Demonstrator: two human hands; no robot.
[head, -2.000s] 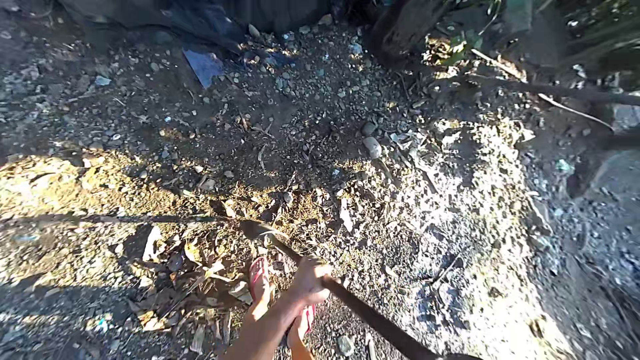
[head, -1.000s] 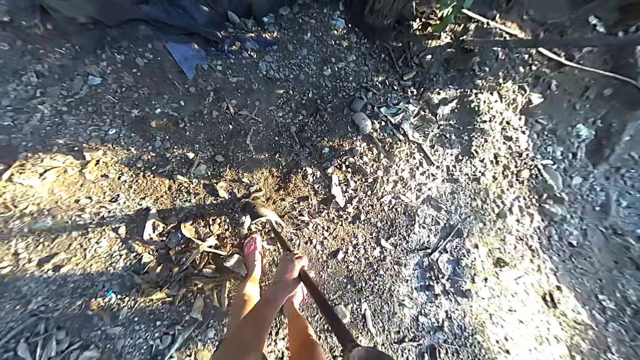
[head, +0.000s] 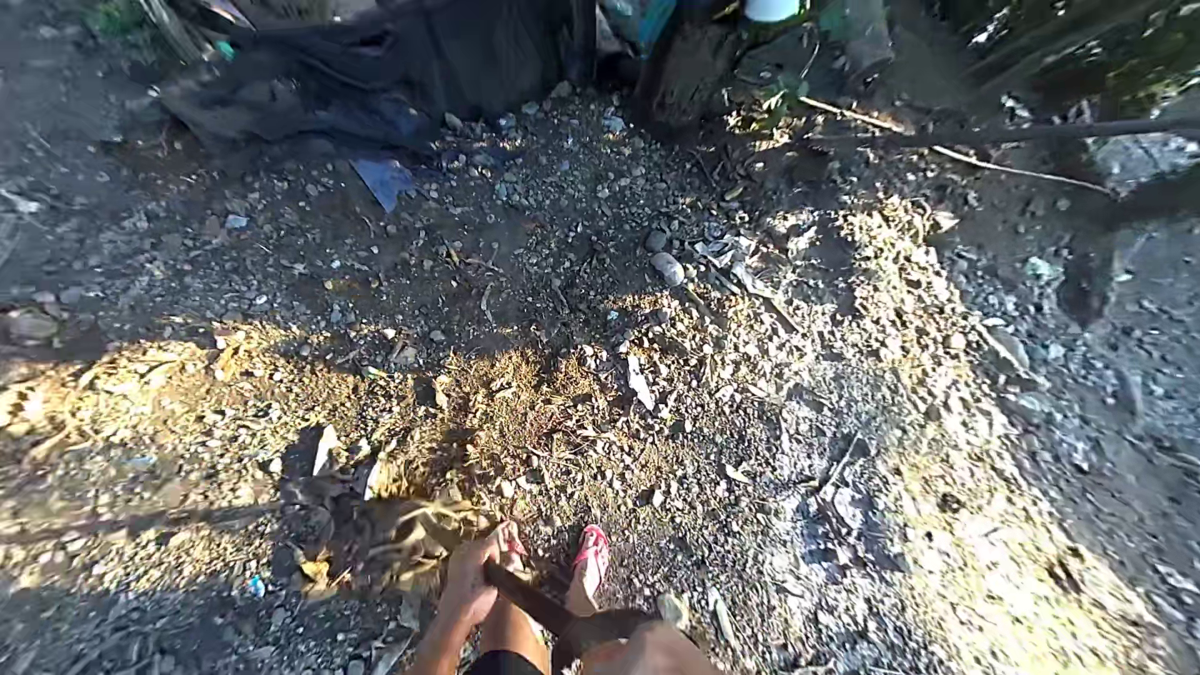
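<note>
My left hand (head: 469, 577) is closed round the dark shaft of a long-handled tool (head: 530, 600), near my feet. My right hand (head: 656, 652), blurred and cut by the bottom edge, is closed at the shaft's near end. The tool's head is blurred and partly hidden among dry leaves and debris (head: 403, 534), left of my feet, so its exact kind cannot be told. Both feet wear red-pink flip-flops (head: 592, 548), the left one partly covered by my left hand.
Gravelly soil (head: 562, 412) surrounds my feet. Ahead lie a rounded stone (head: 667, 269), a blue scrap (head: 384, 181) and dark sheeting (head: 422, 66). A wooden post or stump (head: 694, 80) stands beyond. Thin branches (head: 975, 159) stretch across the upper right.
The tool's head has come back from the soil ahead to the leaves beside my feet. My left hand has drawn nearer to my feet, still on the shaft.
</note>
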